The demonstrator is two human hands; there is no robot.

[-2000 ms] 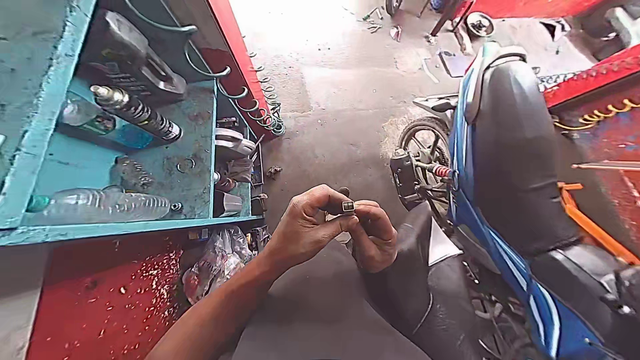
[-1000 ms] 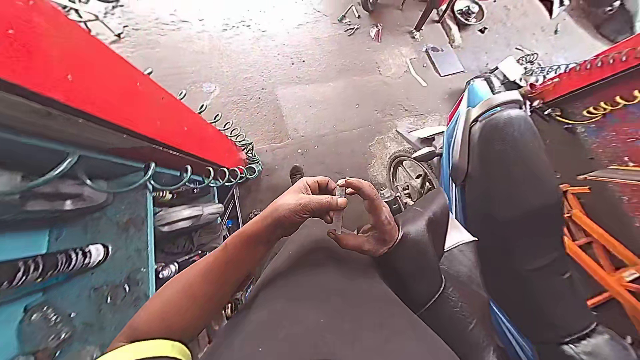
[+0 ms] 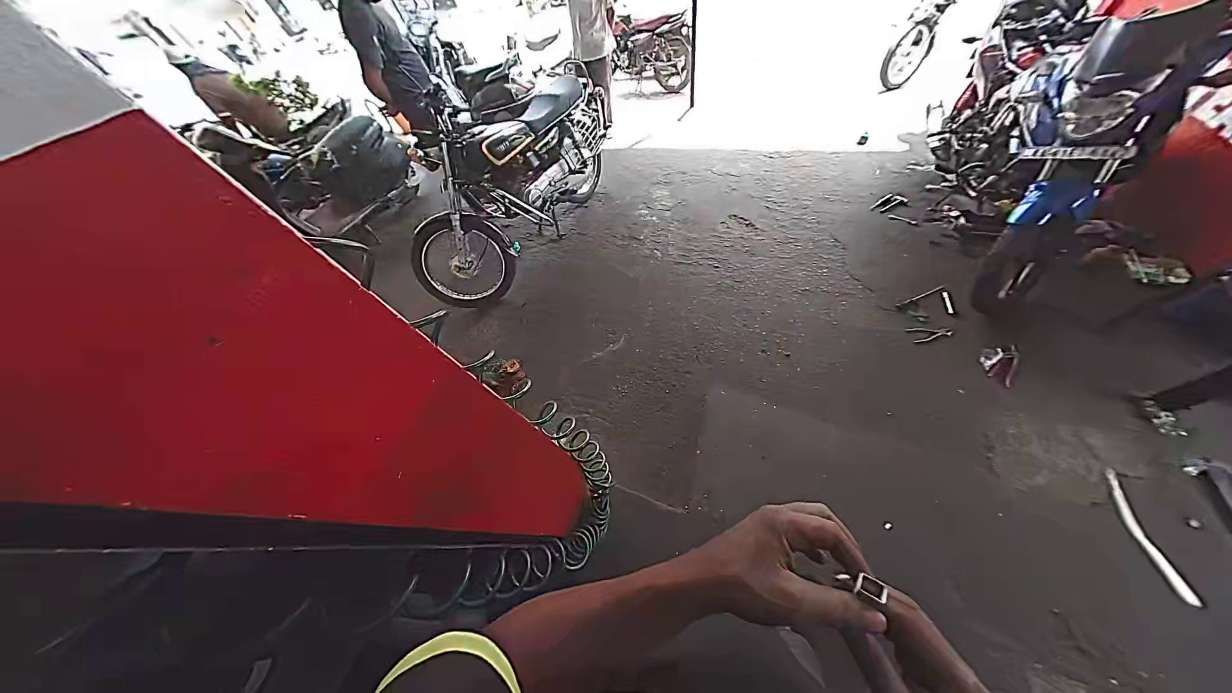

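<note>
Low in the view, right of centre, my left hand reaches in from the lower left, with a yellow sleeve edge on that arm. Its thumb and fingers pinch a small part with a square, pale-rimmed open end; the rest of the part is hidden by the fingers. My right hand is against it at the lower right, its fingers touching the same small part. Much of the right hand is cut off by the lower edge, and what exactly its fingers grip is blurred.
A red panel fills the left, with a coiled green hose around its corner. A black motorcycle stands upper left near two people. At right are a blue motorcycle, scattered tools and a pale strip on the floor.
The view has swung up toward the bright doorway. Both hands stay together at the small part; its square end now faces up, where a second ago it showed as a pale upright piece.
</note>
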